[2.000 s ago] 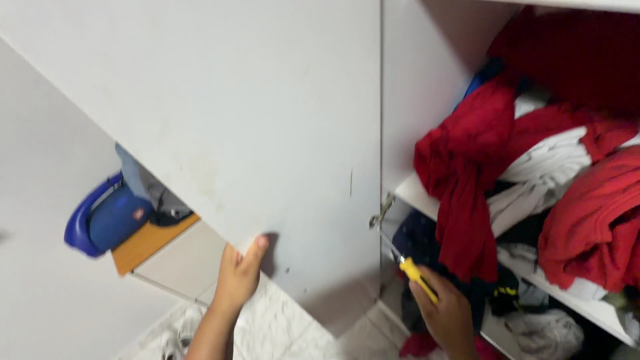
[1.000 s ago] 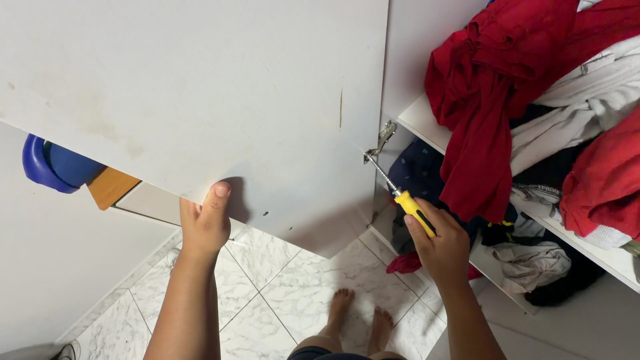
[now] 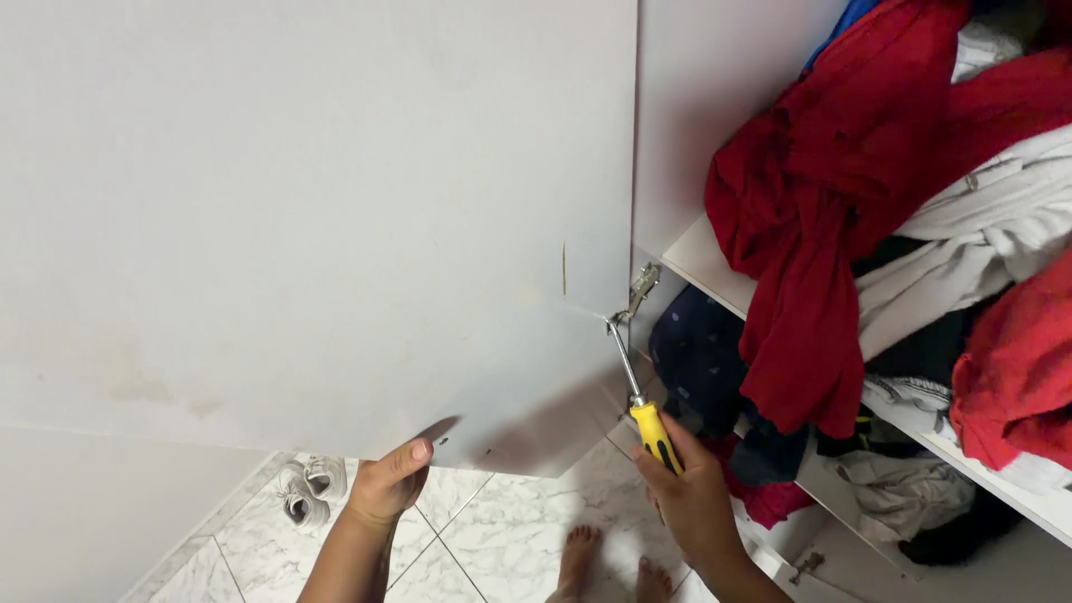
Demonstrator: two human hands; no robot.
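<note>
A white cabinet door (image 3: 335,209) stands open across the left and middle of the head view. My left hand (image 3: 389,481) grips its lower edge, thumb on the near face and fingers hidden behind. In my right hand (image 3: 691,494) is a screwdriver with a yellow and black handle (image 3: 656,437). Its metal shaft points up and left, the tip at the metal hinge (image 3: 643,289) that joins the door's right edge to the cabinet side. A narrow slit-like mark (image 3: 564,268) shows on the door left of the hinge.
Red and white clothes (image 3: 837,167) hang over a white shelf (image 3: 712,264) at the right, with dark clothes (image 3: 699,352) below. A lower hinge (image 3: 808,565) shows at the bottom right. White shoes (image 3: 310,486) and bare feet (image 3: 579,548) are on the marble-look tiled floor.
The view has shifted. My left hand stays on the door's lower edge, and the screwdriver in my right hand remains at the hinge. The blue object at the left is out of view.
</note>
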